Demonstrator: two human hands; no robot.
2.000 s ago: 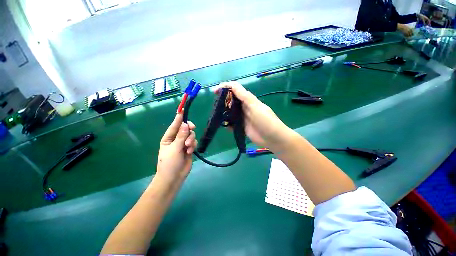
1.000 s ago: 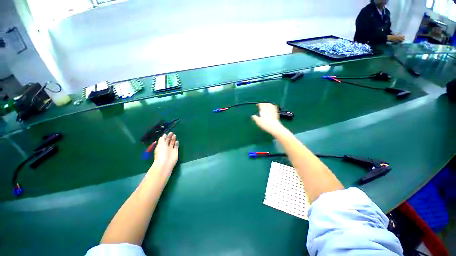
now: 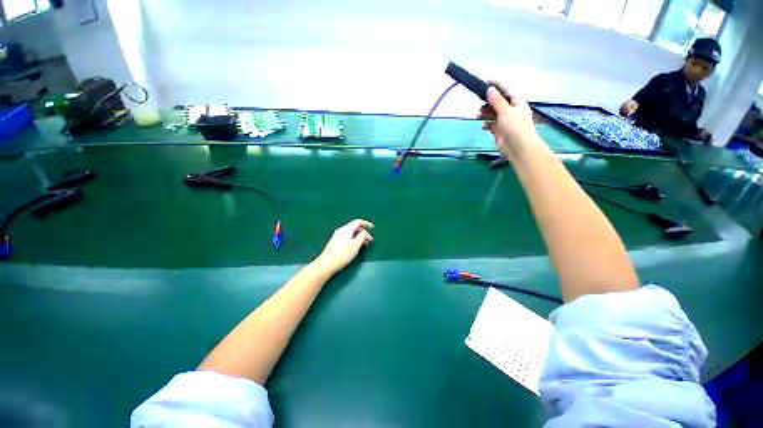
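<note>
My right hand (image 3: 508, 117) is raised at the upper middle right and grips a black battery clamp (image 3: 468, 81). Its thin cable hangs down to a blue plug with red (image 3: 398, 163). My left hand (image 3: 349, 242) is empty, fingers apart, low over the middle of the green bench. Another clamp lead (image 3: 211, 178) lies left of it, with its blue and red plug (image 3: 278, 235) nearer to me. A further lead's blue plug (image 3: 453, 275) lies in front of my right forearm, which hides its clamp.
A white label sheet (image 3: 512, 341) lies beside my right sleeve. More leads lie at far left (image 3: 58, 201) and right (image 3: 665, 224). Green-and-white boards (image 3: 321, 126) and a black tray of small parts (image 3: 606, 128) sit on the far ledge. A person (image 3: 674, 99) is behind it.
My right hand has lifted the clamp lead off the bench. My left hand has moved right, away from the lead at left, which now lies released. The view has shifted.
</note>
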